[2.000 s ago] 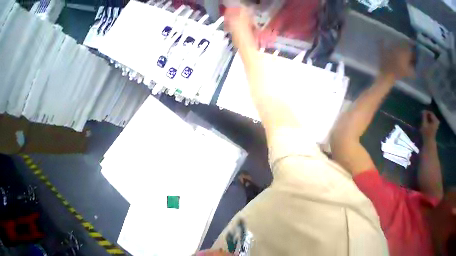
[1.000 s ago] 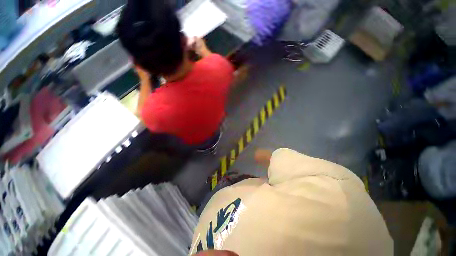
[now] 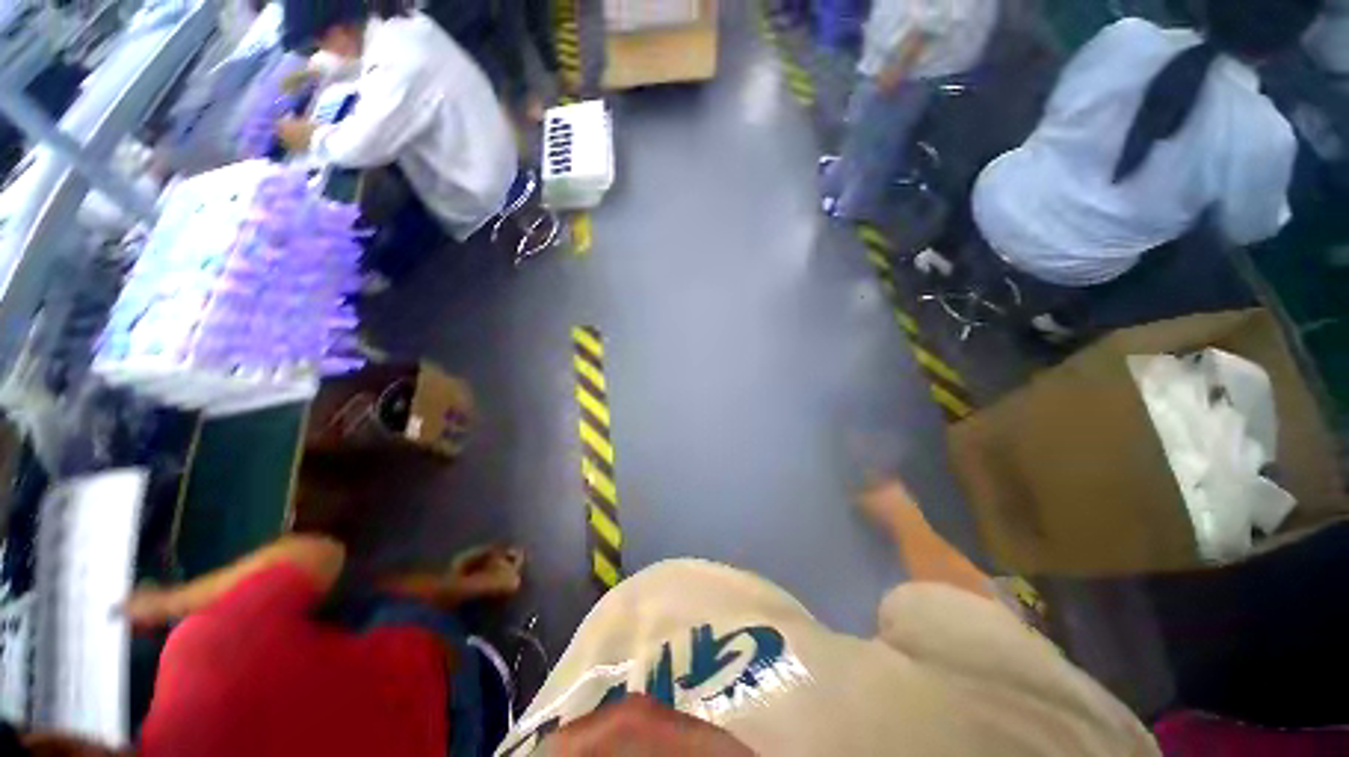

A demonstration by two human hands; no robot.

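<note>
My right hand [image 3: 885, 491] hangs low at my right side above the grey floor. It is small and blurred; nothing shows in it, and its fingers cannot be made out. My left hand is not in view. Nearest on the right, an open brown cardboard box [image 3: 1065, 459] holds white wrap or bags [image 3: 1216, 444]. On the left, a stack of white trays with purple strips [image 3: 259, 281] hanging over its edges stands on the side bench. A white tray [image 3: 89, 606] lies at the lower left, by the arm of a person in red.
The grey aisle [image 3: 710, 296] runs ahead between yellow-black tapes [image 3: 595, 444]. A person in red [image 3: 303, 666] sits close on the left. A white container [image 3: 577, 153] and a cardboard box [image 3: 661, 52] stand ahead. People in white sit on both sides; another person [image 3: 903, 89] is ahead right.
The view has swung right, from the bench with white trays to the aisle. The person in red is now at the lower left. My right hand has dropped from the bench area to my side.
</note>
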